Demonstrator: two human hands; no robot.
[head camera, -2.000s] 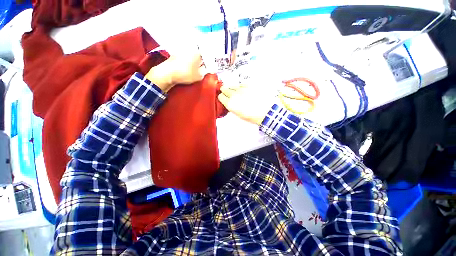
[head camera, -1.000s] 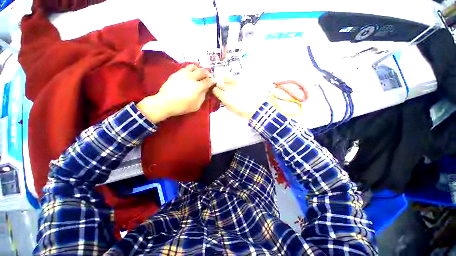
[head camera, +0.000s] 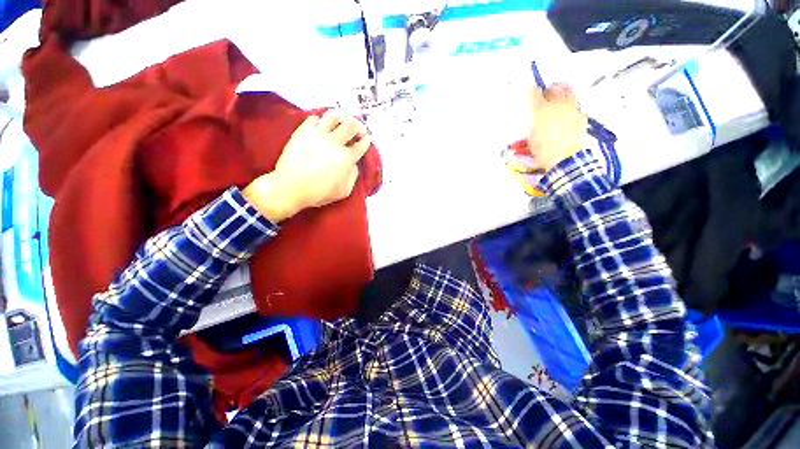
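Observation:
The rust-red garment piece (head camera: 189, 145) lies over the white table left of the needle, and a flap hangs over the front edge. My left hand (head camera: 320, 167) presses and pinches its right edge, just below the presser foot and needle (head camera: 375, 98). My right hand (head camera: 557, 127) is away to the right, over the scissors (head camera: 525, 168). Their red and yellow handle loops show partly beside the palm. The fingers are blurred, and whether they grip the scissors cannot be told.
The sewing machine (head camera: 487, 44) spans the back. Dark blue cord (head camera: 605, 145) lies right of my right hand. More dark red cloth (head camera: 96, 17) is at the far left back. Black garments (head camera: 693, 228) and a blue bin (head camera: 548, 329) are below the table.
My right hand has left the fabric edge beside my left hand and moved right to the scissors, covering part of the handles and cord. My left hand stays on the garment piece.

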